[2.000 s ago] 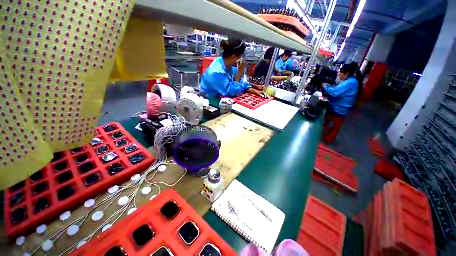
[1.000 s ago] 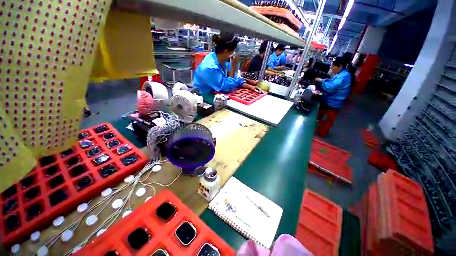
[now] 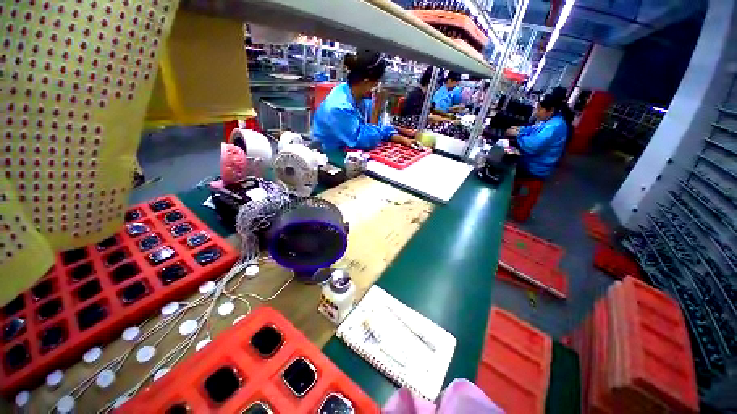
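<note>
A red-orange compartment tray (image 3: pixel 242 353) lies at the bottom, cut off by the edge, with black square watch heads (image 3: pixel 300 376) in its pockets. A second red-orange tray (image 3: pixel 184 285) with watch heads lies opposite at the left. White charging pucks (image 3: pixel 188 327) on thin white cables lie between the two trays. Neither of my hands is in view. A pink-lilac shape (image 3: pixel 452 398) at the bottom edge is cut off and cannot be made out.
Yellow sheets with red dots (image 3: pixel 73 105) hang at the left. A white bottle (image 3: pixel 337 297) and spiral notebook (image 3: pixel 397 340) lie right of the near tray. A dark purple-rimmed fan (image 3: pixel 308 239) stands behind. Workers in blue sit beyond. Stacked red trays (image 3: pixel 646 348) stand on the floor.
The view has shifted a little, so the bench items sit slightly further left than two seconds ago. The trays, bottle and notebook keep their places on the bench.
</note>
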